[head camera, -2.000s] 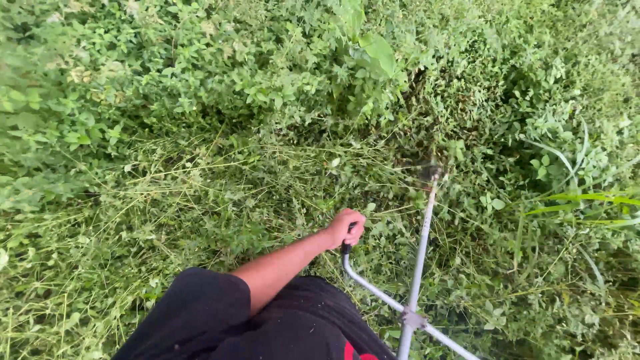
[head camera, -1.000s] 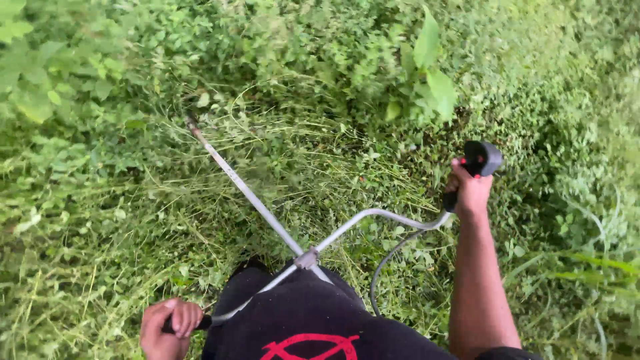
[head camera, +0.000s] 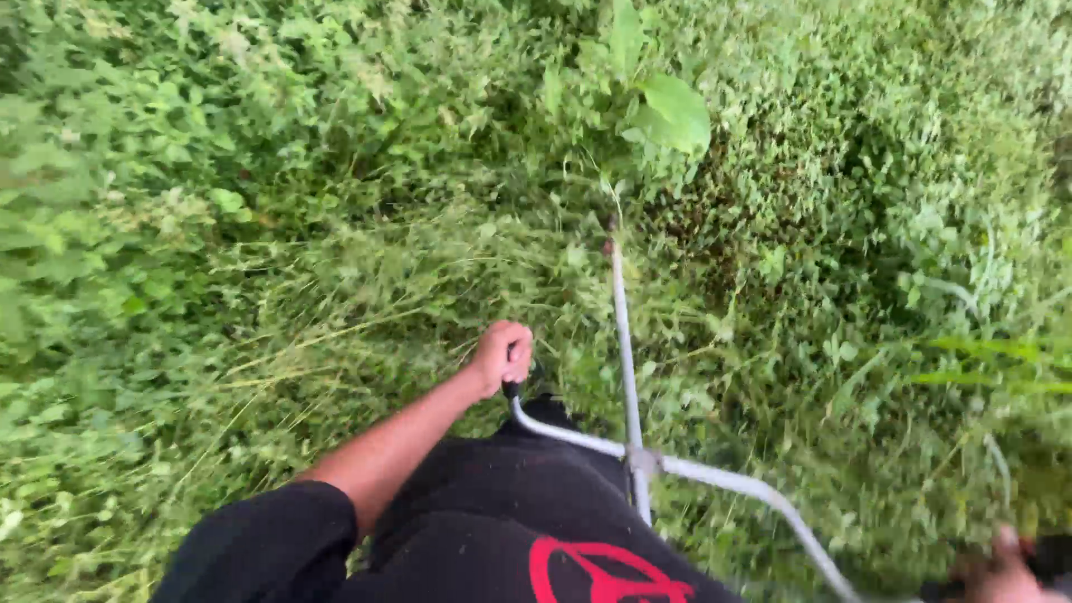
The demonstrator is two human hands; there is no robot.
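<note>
My left hand [head camera: 505, 358] is closed around the black grip at the left end of the handlebar of a brush cutter [head camera: 626, 360]. The metal handlebar crosses the straight shaft at a clamp [head camera: 643, 461] in front of my dark shirt. At the bottom right edge, my right hand [head camera: 1001, 574] is blurred and partly cut off, at the dark control grip on the bar's other end. The shaft's far end [head camera: 611, 237] reaches down among the weeds; the cutting head is hard to make out there.
Dense green weeds [head camera: 167, 209] surround me. A broad-leaved plant [head camera: 677, 113] rises just beyond the shaft's far end. Flattened, stringy stems [head camera: 335, 335] lie to the left, and long grass blades [head camera: 980, 373] stick out at the right.
Since one second ago, the shaft's far end has swung from left to right. My left hand has moved up and to the right; my right hand has moved down to the right edge.
</note>
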